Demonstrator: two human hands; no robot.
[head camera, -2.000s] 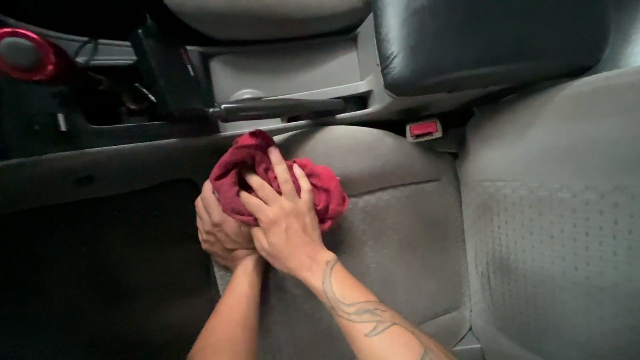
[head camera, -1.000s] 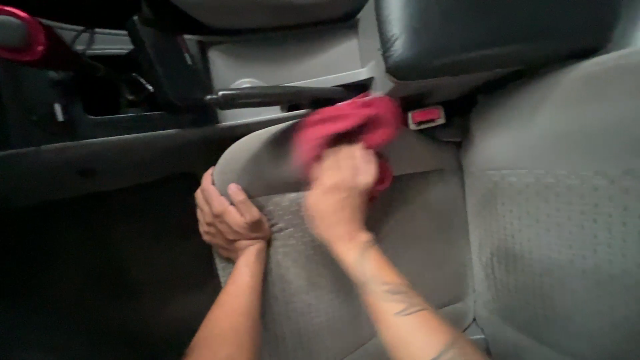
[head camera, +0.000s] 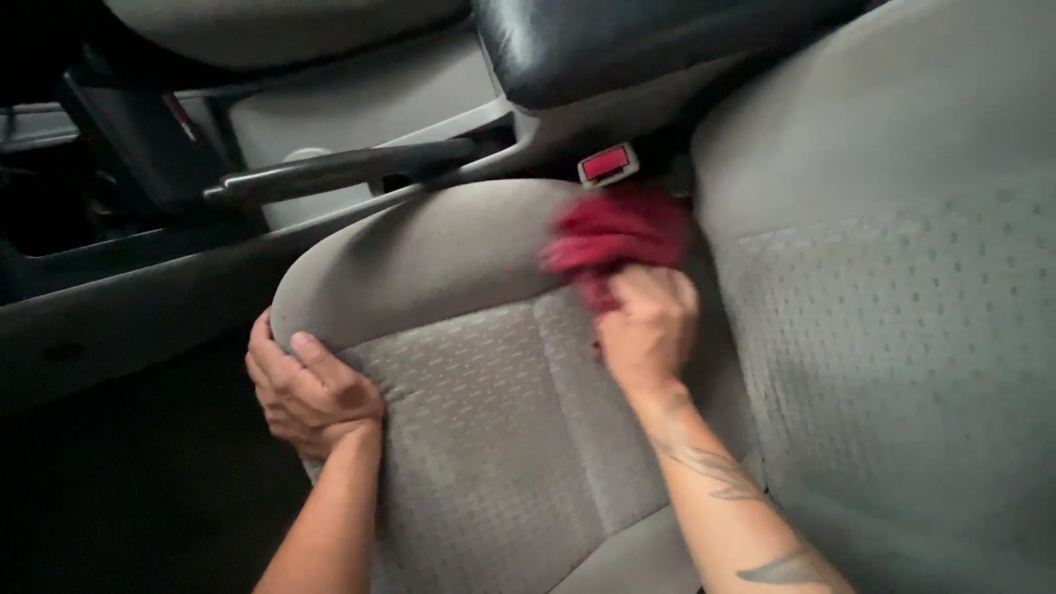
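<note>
A grey fabric car seat cushion (head camera: 470, 412) lies beneath both hands. My left hand (head camera: 313, 396) grips the cushion's front edge, its thumb on top and its fingers around the rim. Near the cushion's rear inner corner, my right hand (head camera: 652, 322) is closed on a bunched red cloth (head camera: 619, 231), which is blurred and lies on the side bolster. Just beyond the cloth is a seat belt buckle (head camera: 608, 165) with a red button. The tattooed right forearm crosses the rear of the cushion.
The grey seat backrest (head camera: 891, 330) rises at the right. Past the cushion run the handbrake lever (head camera: 346, 172), the centre console (head camera: 371, 107) and a black padded armrest (head camera: 594, 49). Part of another seat (head camera: 280, 33) shows at the top. A dark footwell (head camera: 140, 487) lies at lower left.
My right hand has carried the red cloth from the front of the cushion toward the backrest, near the buckle. My left hand, earlier beside the cloth, stays at the front edge.
</note>
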